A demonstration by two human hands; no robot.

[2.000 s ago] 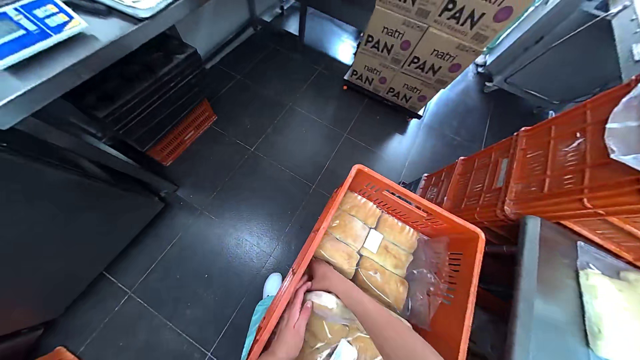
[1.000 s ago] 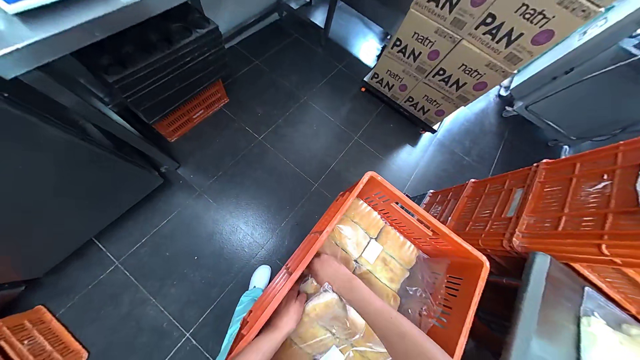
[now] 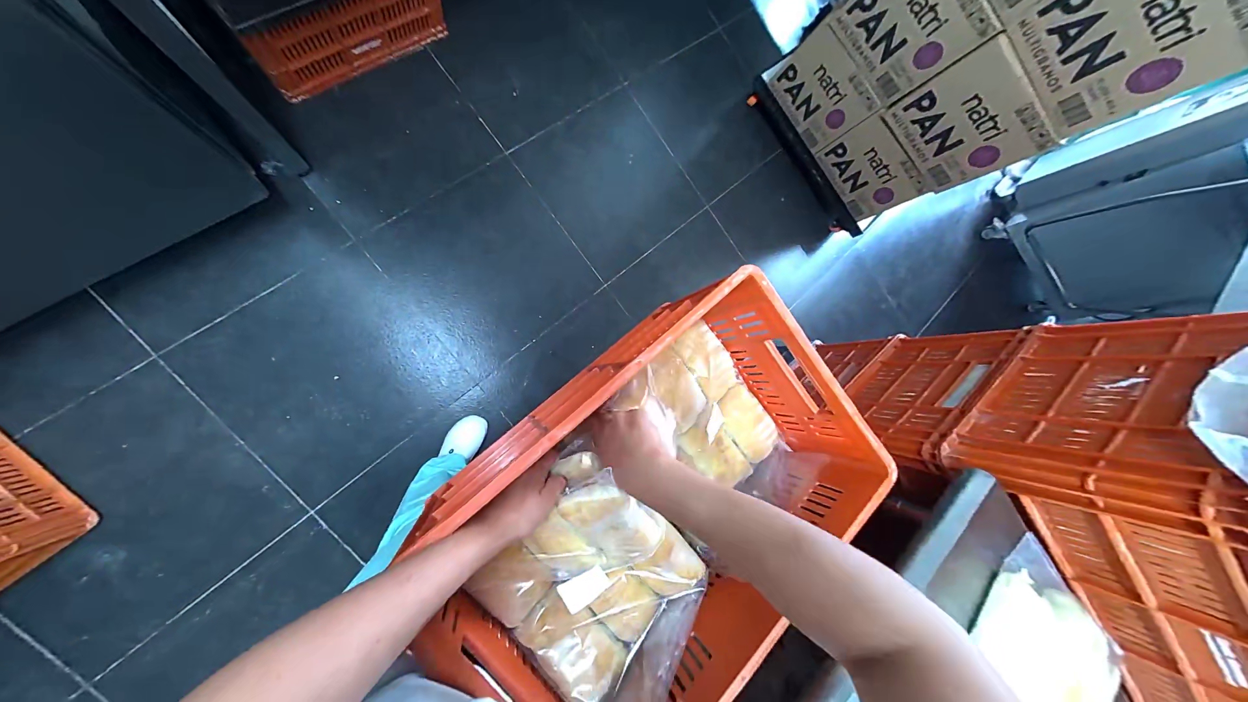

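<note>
An orange plastic crate [image 3: 848, 429] stands tilted in view before me, holding clear plastic bags of bread rolls. My left hand [image 3: 531, 499] is inside the crate's left wall, at the upper left corner of the nearer bag of rolls [image 3: 595, 585], which bears a white label. Farther in, my right hand [image 3: 634, 439] reaches down between that bag and the far bag of rolls [image 3: 697, 400], beside the left wall. The fingers of both hands are partly hidden by plastic and the wall, so their grip does not show.
Stacked orange crates [image 3: 1121, 400] stand at the right, beside a metal surface [image 3: 960, 526] with a bagged pale item [image 3: 1043, 634]. Cardboard boxes [image 3: 936, 117] are stacked at the top right. More orange crates lie at the left edge [image 3: 39, 497] and top left [image 3: 351, 44]. My shoe [image 3: 465, 436] shows beside the crate.
The nearer bag of rolls shows more fully now, and my left hand has moved to its upper corner. My right hand stays low by the left wall. The view has shifted.
</note>
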